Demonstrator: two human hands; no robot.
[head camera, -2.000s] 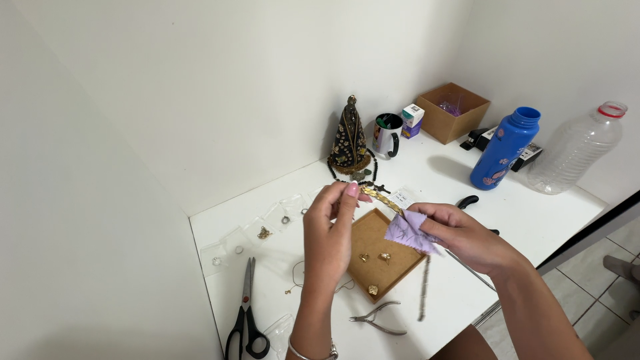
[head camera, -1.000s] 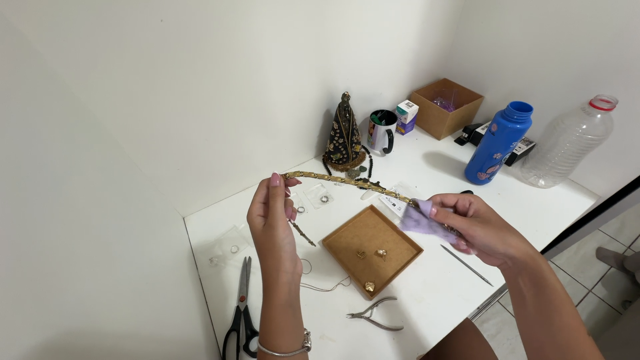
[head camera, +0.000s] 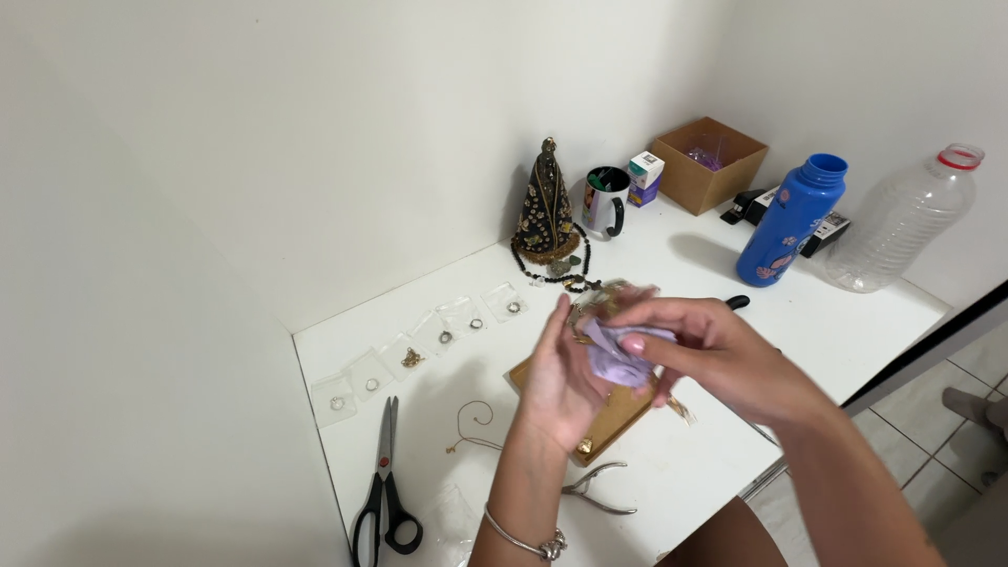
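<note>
My right hand (head camera: 709, 358) pinches a lilac cloth (head camera: 622, 354) over a gold-coloured chain (head camera: 681, 409), whose end hangs below the fingers. My left hand (head camera: 563, 386) is raised beside it, palm turned inward, with part of the chain at its fingers; blur and the cloth hide how firmly it holds. Beneath both hands lies a square wooden tray (head camera: 622, 429) with a gold-coloured piece (head camera: 585, 446) near its front corner. Metal nippers (head camera: 598, 488) rest in front of the tray, and a thin necklace (head camera: 472, 421) lies to its left.
Black-handled scissors (head camera: 383, 480) lie at the front left, below a row of small clear bags (head camera: 368, 374) with jewellery. Behind stand a robed figurine (head camera: 547, 205) ringed by black beads, a mug (head camera: 605, 201), a cardboard box (head camera: 709, 165), a blue bottle (head camera: 791, 220) and a clear plastic bottle (head camera: 906, 220).
One second ago the chain was stretched between my hands. They have since come together, with the chain bunched around the cloth and one end hanging at the right.
</note>
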